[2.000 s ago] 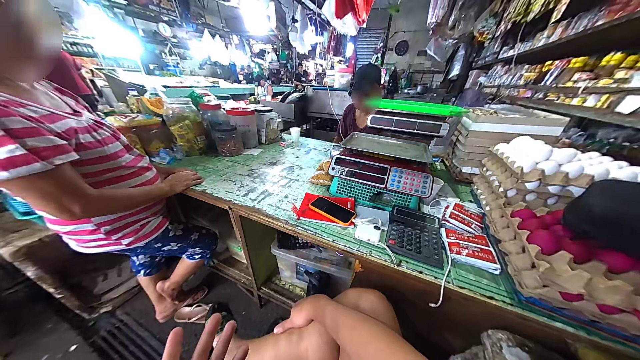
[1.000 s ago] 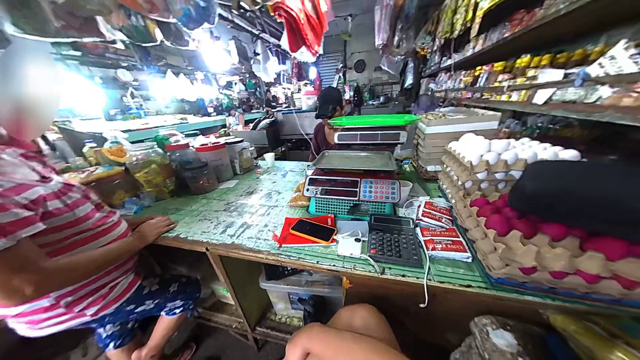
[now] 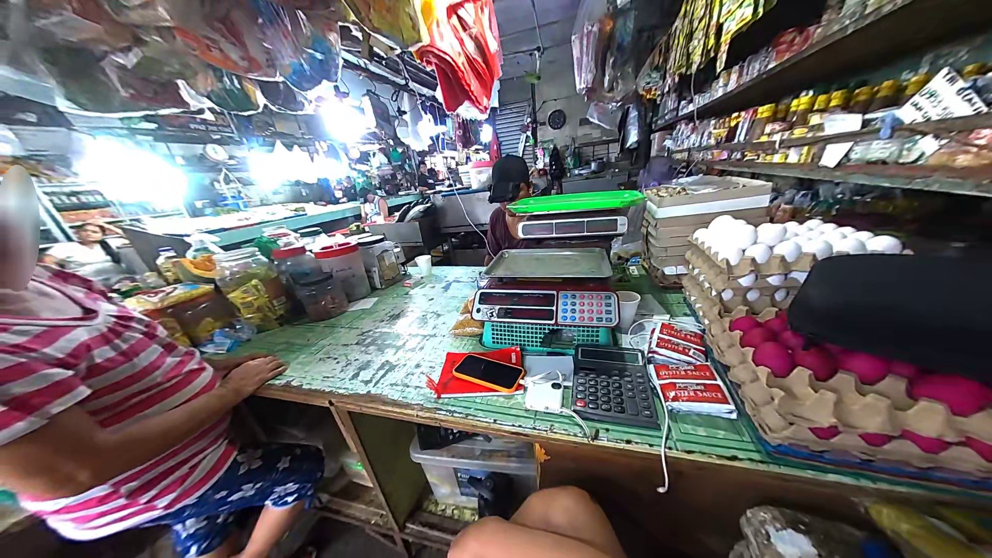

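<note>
Neither of my hands shows in the head view; only my bare knee (image 3: 542, 523) is visible at the bottom, below the counter edge. On the green, worn counter (image 3: 372, 341) a smartphone in an orange case (image 3: 488, 373) lies on a red booklet (image 3: 465, 385). Right of it are a white charger with a cable (image 3: 544, 394), a black calculator (image 3: 614, 385) and red-and-white oyster sauce packets (image 3: 692, 380). A digital weighing scale (image 3: 546, 306) with a metal tray stands behind them, near a teal plastic basket (image 3: 527, 335).
A person in a striped shirt (image 3: 116, 403) sits at left, one hand on the counter. Lidded jars (image 3: 341, 271) stand behind. Trays of white eggs (image 3: 790, 240) and magenta eggs (image 3: 814, 360) fill the right, beside a black object (image 3: 899, 310). Another person (image 3: 508, 194) is behind the scales.
My hands, seen over my legs at the bottom two seconds ago, have left the view. The view has shifted. The seated person's hand still rests on the counter.
</note>
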